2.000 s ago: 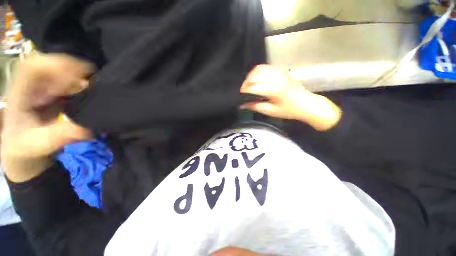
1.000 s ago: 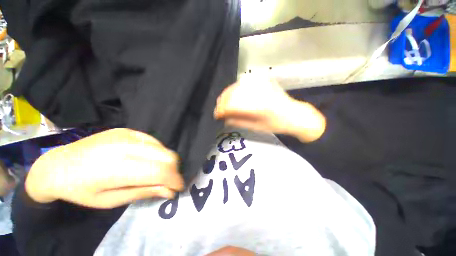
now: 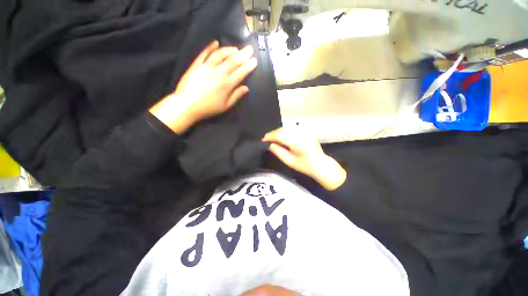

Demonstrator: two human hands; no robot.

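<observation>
A large black garment piece (image 3: pixel 127 63) covers the left of the machine bed and hangs over the front edge. My left hand (image 3: pixel 211 87) lies flat on it with fingers spread, fingertips just below the presser foot and needle (image 3: pixel 260 20) at top centre. My right hand (image 3: pixel 304 157) pinches the garment's fabric edge (image 3: pixel 267 140) between thumb and fingers near the table's front edge. The cloth's straight right border runs from the foot down to my right hand. Whether the needle is in the cloth cannot be told.
The sewing machine head (image 3: pixel 457 23) is at upper right, with a black knob (image 3: pixel 293 34) beside the needle. A blue tray (image 3: pixel 477 104) with white items and a pale tape (image 3: pixel 443 78) is at right. Black cloth (image 3: pixel 428 202) lies lower right; blue cloth (image 3: pixel 29 225) lower left.
My left hand has moved up and right from the near left onto the cloth by the foot. My right hand has moved slightly down and now pinches the edge. The machine head has come into view.
</observation>
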